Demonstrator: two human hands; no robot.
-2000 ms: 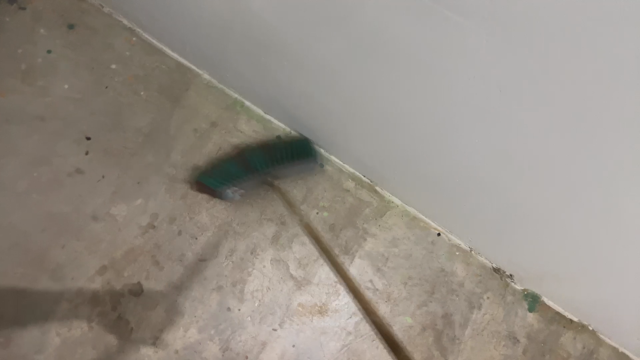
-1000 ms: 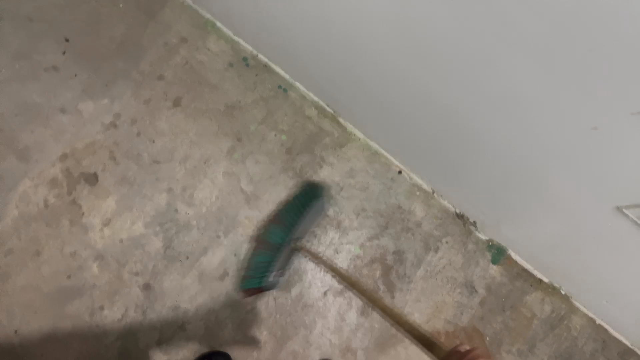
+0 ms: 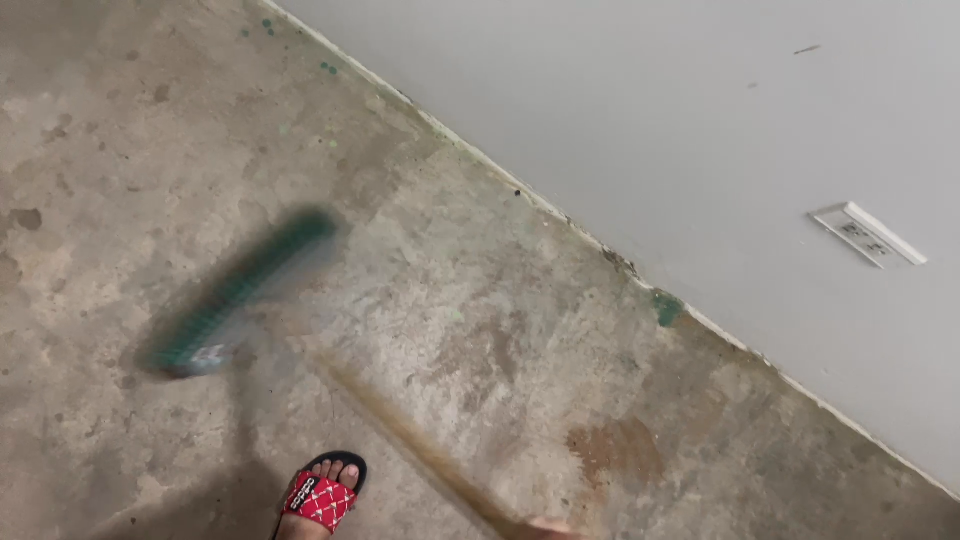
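A broom head with green bristles (image 3: 240, 292), blurred by motion, is over the concrete floor at the left centre of the view. Its wooden handle (image 3: 412, 439) slants down to the bottom edge. There one hand (image 3: 547, 528) is partly visible, wrapped around the handle; most of it is cut off by the frame, and I cannot tell for certain whether it is my left or my right hand. The other hand is out of view.
A pale wall (image 3: 637, 135) meets the concrete floor (image 3: 465, 360) along a diagonal edge. An electrical outlet (image 3: 868, 236) is on the wall. My foot in a red Adidas slide sandal (image 3: 321, 499) stands near the bottom. Green paint spots and brown stains mark the floor.
The broom head was beside the wall's base two seconds ago and is now away from it, farther left and nearer my foot. The view has shifted, bringing the outlet and foot in.
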